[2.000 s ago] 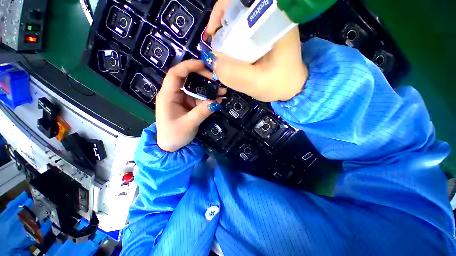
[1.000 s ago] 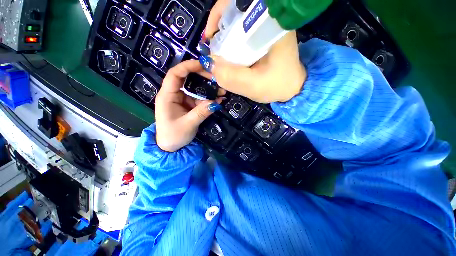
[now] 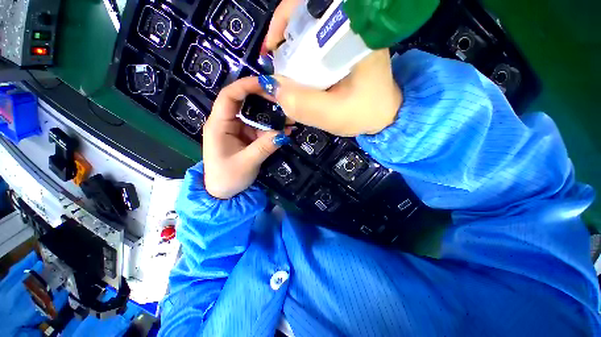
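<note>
My left hand pinches a black housing by its edges, above the black blister tray. My right hand is closed around the white glue dispensing syringe, which has a dark blue label and a green adapter cap. The syringe slants, with its narrow end toward the housing. The needle tip is not clearly visible; my right fingers cover that area. My right hand is close beside the housing. More housings lie in the tray pockets.
A grey-white controller with green and red lights stands at the upper left. A blue bin is at the left. A white fixture carries black blocks and a red button. The green mat borders the tray.
The syringe and green cap have tilted and shifted slightly to the left. The held housing has stayed almost in place, with a very small shift to the left.
</note>
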